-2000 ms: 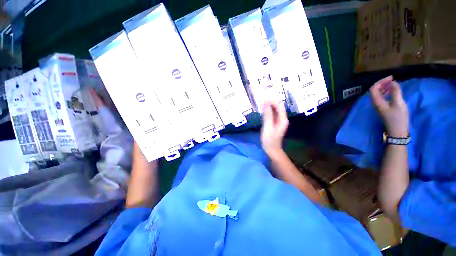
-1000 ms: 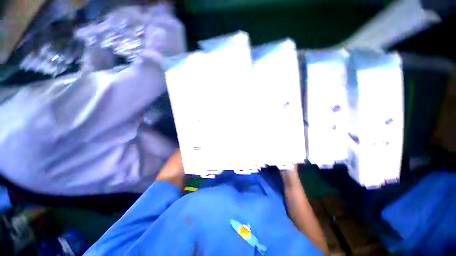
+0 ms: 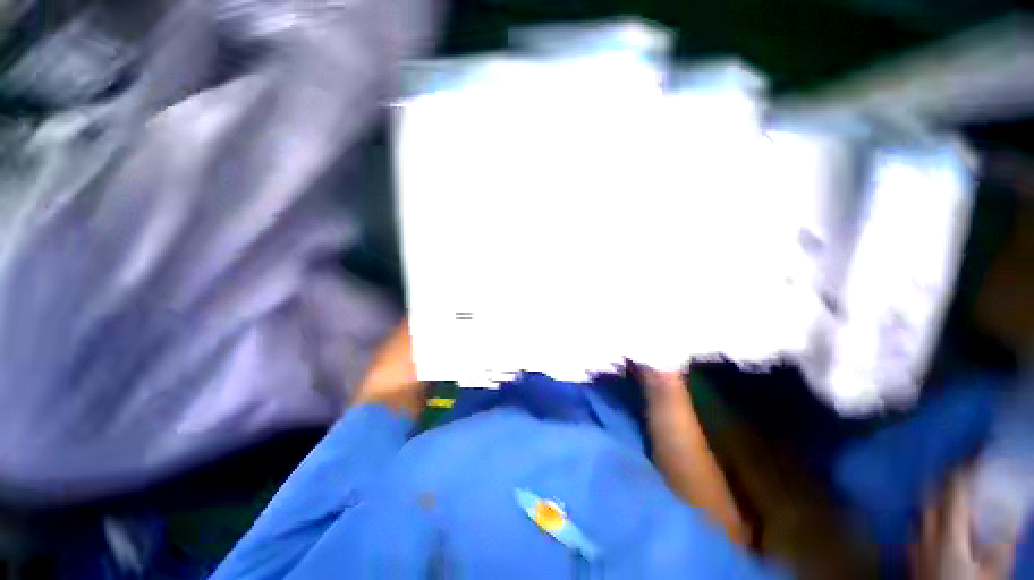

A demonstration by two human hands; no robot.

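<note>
Several white retail boxes (image 3: 544, 215) stand side by side in front of me, overexposed and blurred, with most print washed out. A further box (image 3: 907, 255) at their right end leans slightly. My left hand (image 3: 391, 372) is at the lower left edge of the row, its fingers hidden behind the box. My right hand (image 3: 666, 391) is at the row's lower edge, right of centre, partly covered by the boxes. The two hands hold the left group of boxes between them.
A person in a greyish-lilac garment (image 3: 170, 261) is close at my left. At the lower right is another person's blurred hand (image 3: 958, 527), near blue clothing. A pale strip (image 3: 941, 79) crosses the dark area at upper right.
My right hand has moved from the front of the boxes to their lower edge. The view has swung left. The left group now sits higher against the right-hand boxes and the gaps have narrowed.
</note>
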